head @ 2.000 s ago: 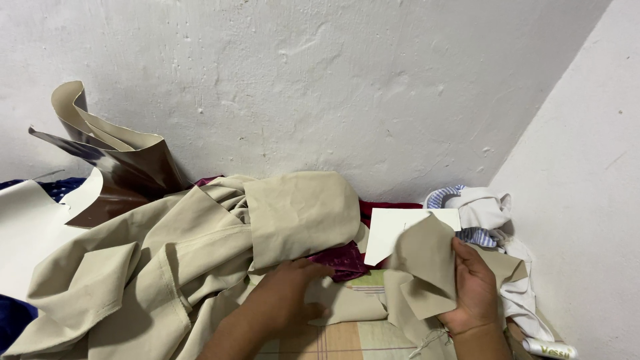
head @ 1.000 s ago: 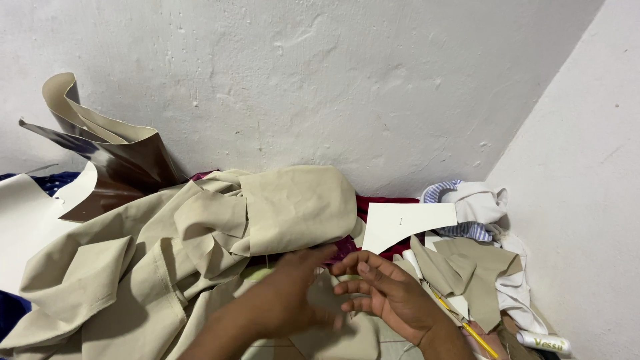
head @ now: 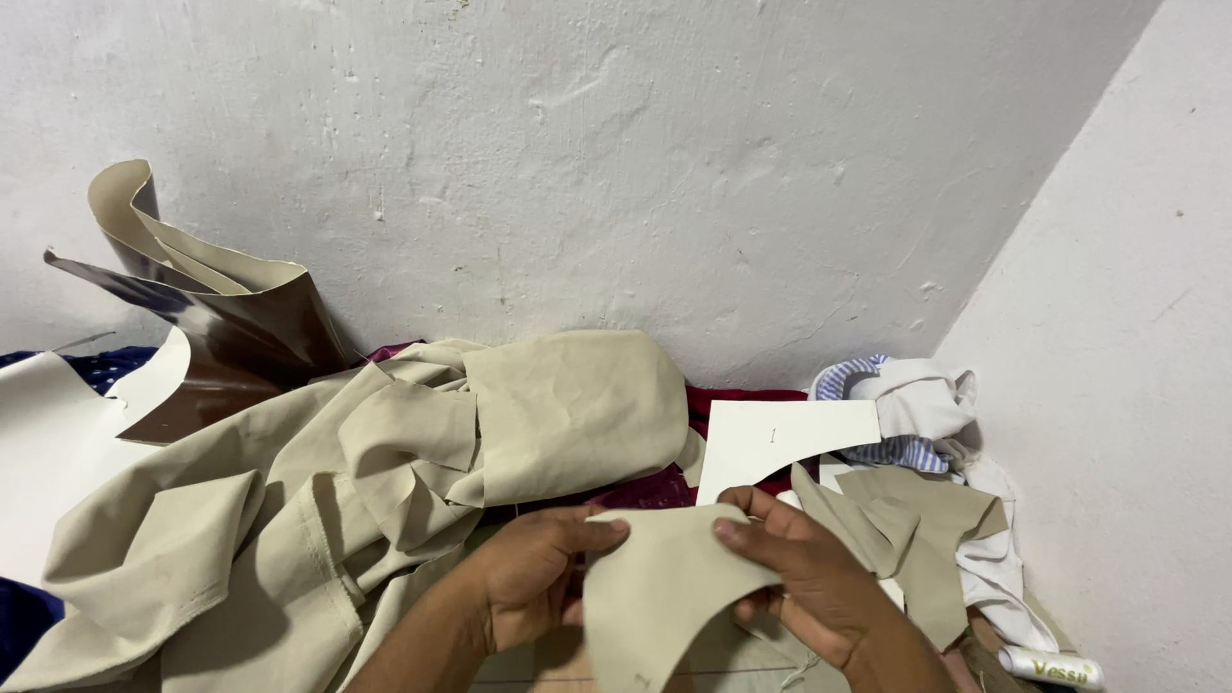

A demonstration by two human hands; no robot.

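My left hand (head: 539, 577) pinches the top left corner of a cut piece of beige fabric (head: 664, 587) between thumb and fingers. The same piece is gripped near its upper right edge by my right hand (head: 799, 577). It hangs between both hands and has a curved lower right edge. Just behind the hands lies a white paper pattern piece (head: 770, 433) with a curved edge and a small mark. Beside my left hand spreads a large heap of beige cloth (head: 279, 539), with a folded beige bundle (head: 577, 414) at its back.
A curled brown glossy sheet (head: 250, 337) stands at the left by white paper (head: 58, 433) and dark blue cloth (head: 24, 616). More beige pieces (head: 924, 539), white and blue-striped cloth (head: 924, 404) and a white tube (head: 1049, 666) lie at the right. A wall (head: 577, 173) rises behind.
My right hand held a beige piece two seconds ago; one second ago beige pieces lay at the right and that hand was off them. Now both hands hold a beige piece up between them.
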